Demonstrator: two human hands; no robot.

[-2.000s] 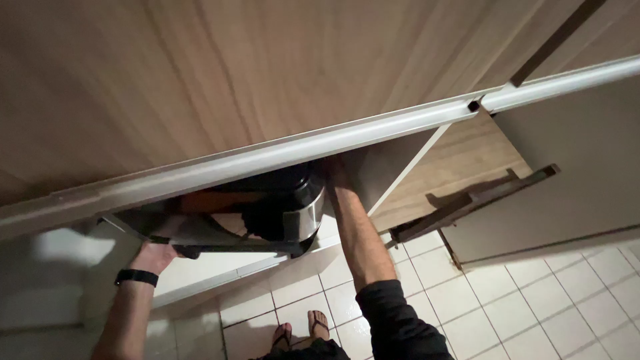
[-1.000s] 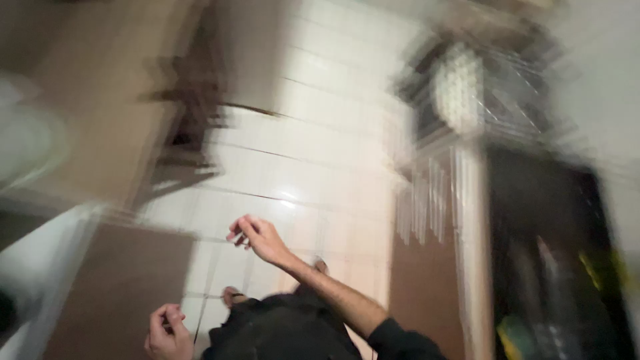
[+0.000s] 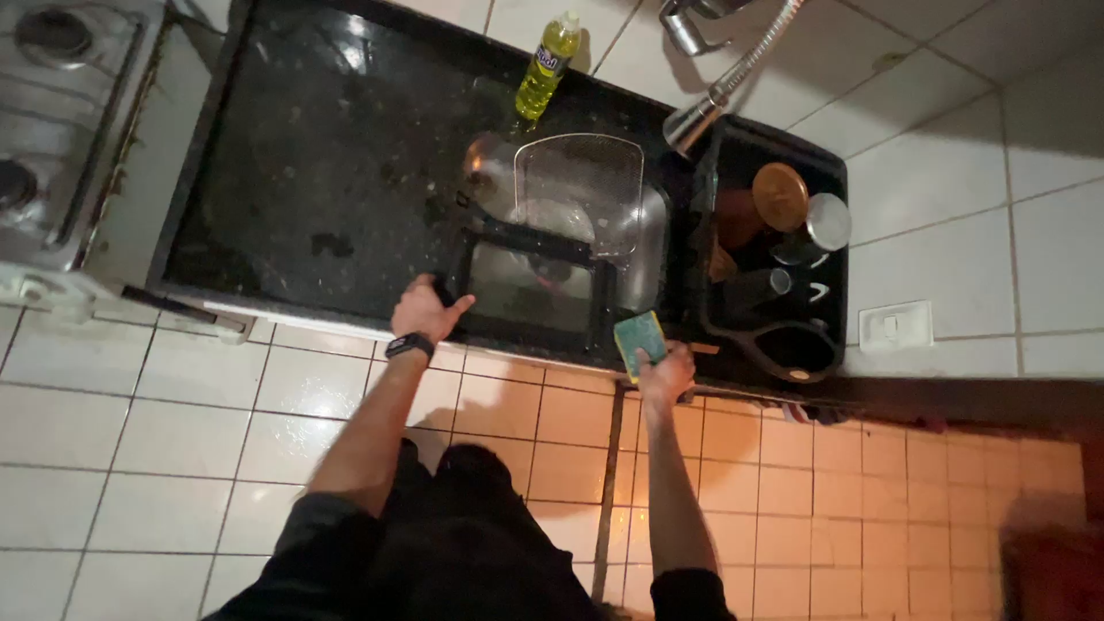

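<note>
My right hand (image 3: 666, 373) holds a green and yellow sponge (image 3: 640, 343) by the front edge of the sink. At the corner of a black rectangular frame with a see-through middle (image 3: 530, 297), my left hand (image 3: 429, 310) has its thumb and fingers apart; whether it grips the frame I cannot tell. The frame lies over the front of the stainless steel sink (image 3: 654, 250). Behind it, a wire mesh basket or rack (image 3: 580, 185) rests in the sink. A bottle of yellow dish soap (image 3: 547, 71) stands at the back of the black stone countertop (image 3: 328, 172).
A black dish rack (image 3: 841, 259) with cups and glasses stands right of the sink. The faucet's spray head (image 3: 690, 125) hangs near its back corner. At the far left is a gas stove (image 3: 65, 129). A light switch (image 3: 895, 327) is on the tiled wall.
The view has swung from the cabinet to the sink. Both hands were at a dark appliance in the cabinet, then free of it one second ago. My right hand now has the sponge.
</note>
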